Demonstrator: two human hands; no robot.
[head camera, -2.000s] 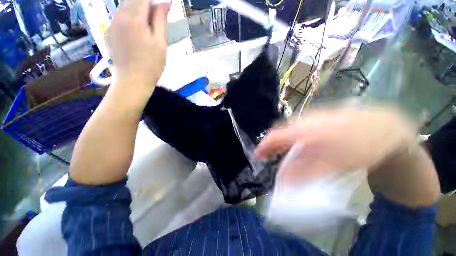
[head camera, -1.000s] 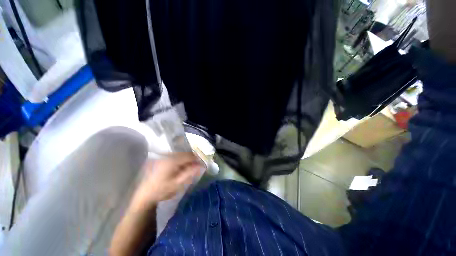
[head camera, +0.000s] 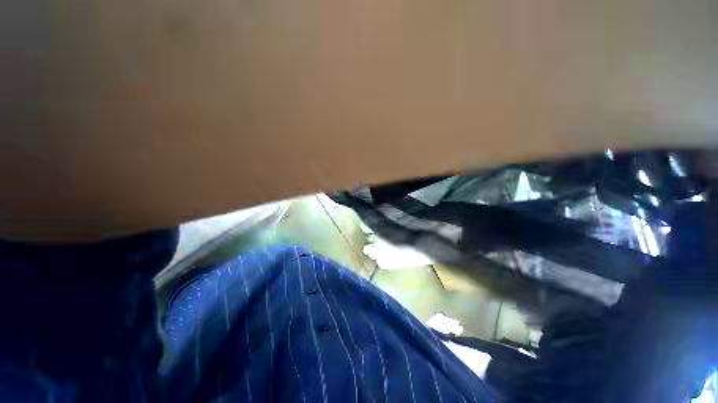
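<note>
A bare forearm, blurred and very close to the camera, spans the whole upper part of the view. It comes out of a dark blue sleeve (head camera: 79, 315) at the left, so it appears to be my left arm. No fingers of my left hand show. My right hand does not show; dark blue cloth, likely my right sleeve, is at the right edge. Black, partly sheer cloth (head camera: 512, 228), likely the garment, runs blurred from the centre to the right below the forearm. Its upper part is hidden.
Below the forearm is a pale green tiled floor (head camera: 338, 228) with white scraps (head camera: 397, 253) on it. A pale surface (head camera: 209, 230) shows at the left of the floor. My blue pinstriped shirt fills the bottom middle. Bright blurred shapes lie at the right.
The black garment no longer hangs large in front of me; dark cloth now shows at centre right. A forearm has come across the top, and the hand at lower left is gone.
</note>
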